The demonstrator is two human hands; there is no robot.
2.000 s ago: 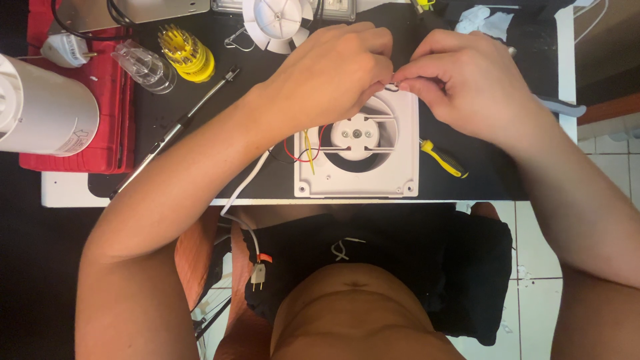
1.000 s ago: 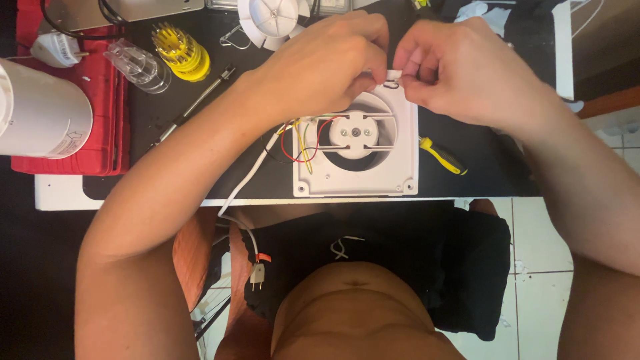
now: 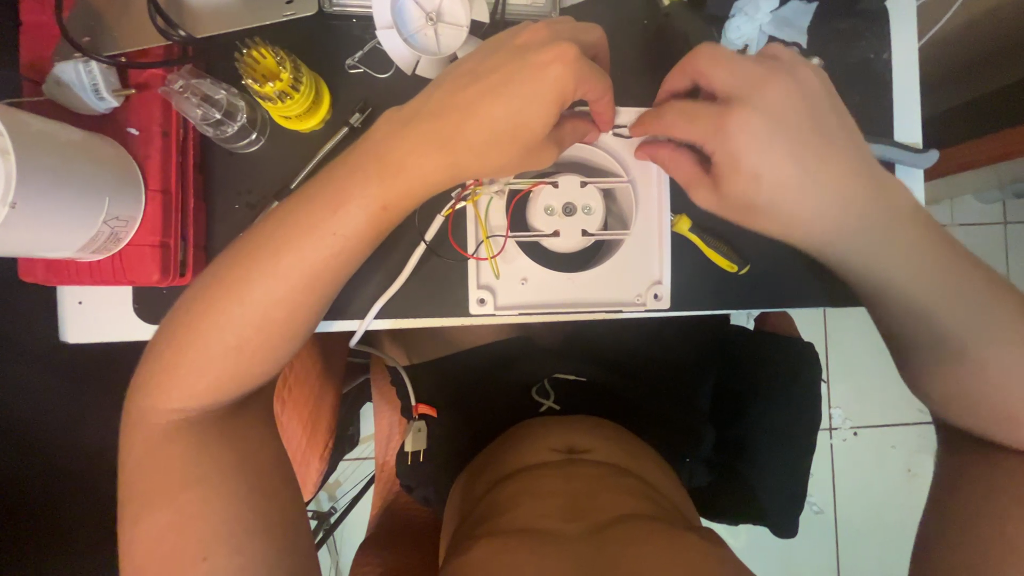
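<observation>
A white square fan housing [image 3: 568, 292] lies near the table's front edge, with a round motor hub [image 3: 568, 210] in its opening. Red, yellow and black wires [image 3: 480, 240] loop out at its left, beside a white power cable [image 3: 408, 272] that hangs over the edge to a two-pin plug [image 3: 415, 438]. My left hand [image 3: 528, 96] is over the housing's upper left, fingers curled; whether it grips anything is hidden. My right hand [image 3: 736, 128] is at the upper right corner, its fingertips by a small dark metal clip [image 3: 620, 130]. Its hold on the clip is unclear.
A yellow-handled screwdriver [image 3: 712, 244] lies right of the housing. Further left are a yellow bit holder [image 3: 292, 96], a clear plastic cover [image 3: 216, 112], a metal rod tool [image 3: 324, 152], a red case [image 3: 172, 200] and a white cylinder [image 3: 72, 188]. A white fan impeller [image 3: 432, 24] sits behind.
My hands have moved down from the small white piece raised between them a second ago, to the housing's upper edge. The housing stays on the table.
</observation>
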